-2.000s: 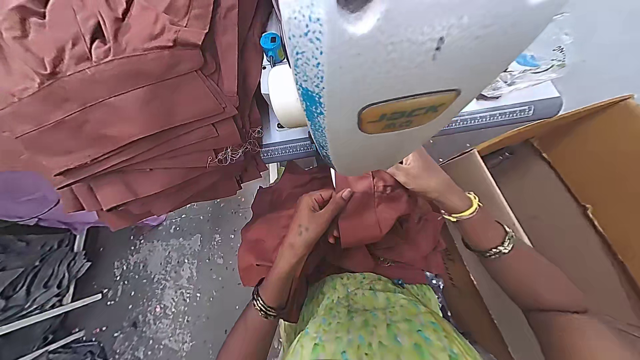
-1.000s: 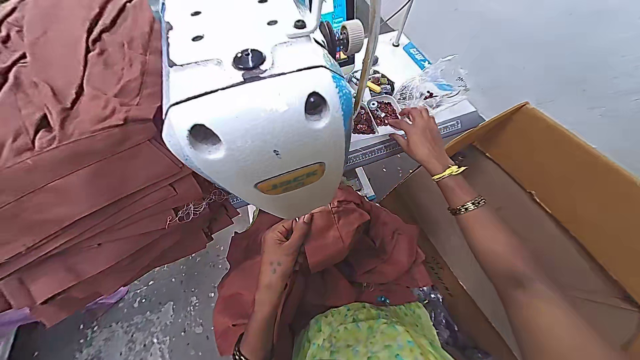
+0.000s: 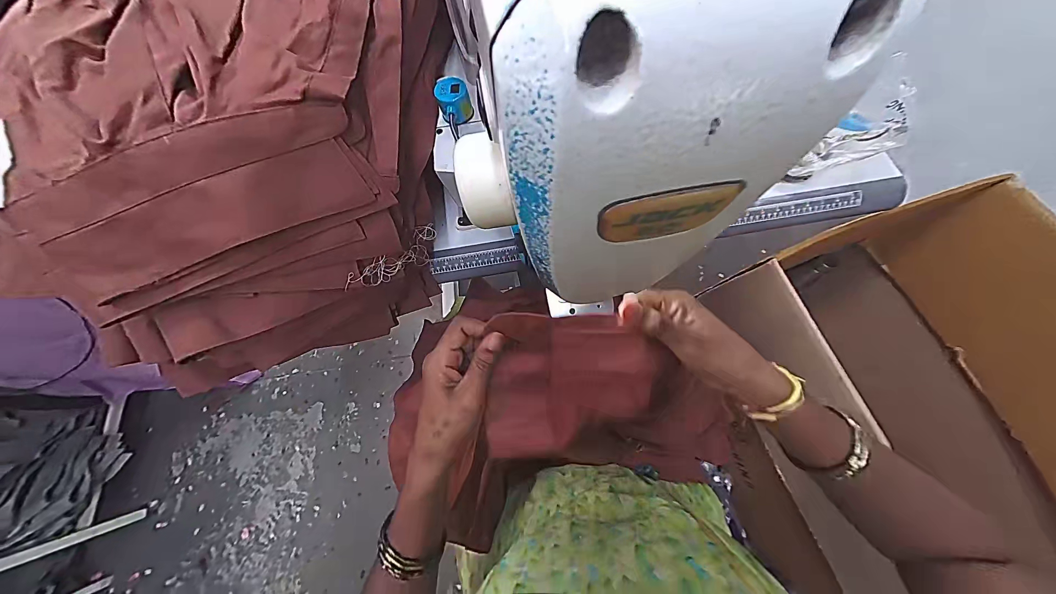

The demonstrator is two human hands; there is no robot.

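Stretched between my hands is a reddish-brown fabric garment piece [image 3: 569, 388], its upper edge just below the head of a white Jack sewing machine [image 3: 660, 148]. My left hand [image 3: 458, 379] pinches that edge at the left between thumb and fingers. At the right end, my right hand [image 3: 672, 326] grips the same edge with its fingertips, close under the machine head. The rest of the cloth hangs in folds over my lap. The needle area is mostly hidden behind the machine head; a bit of metal plate [image 3: 577, 307] shows below it.
A tall stack of reddish-brown fabric pieces [image 3: 223, 198] lies left of the machine, with loose threads at its edge. An open cardboard box [image 3: 957, 272] stands at the right. Purple cloth [image 3: 58, 346] and dark cloth [image 3: 49, 470] are at the lower left, beside the lint-strewn floor [image 3: 272, 462].
My right hand has come back from the small tray of parts behind the machine head and now holds the cloth's edge. The view has shifted.
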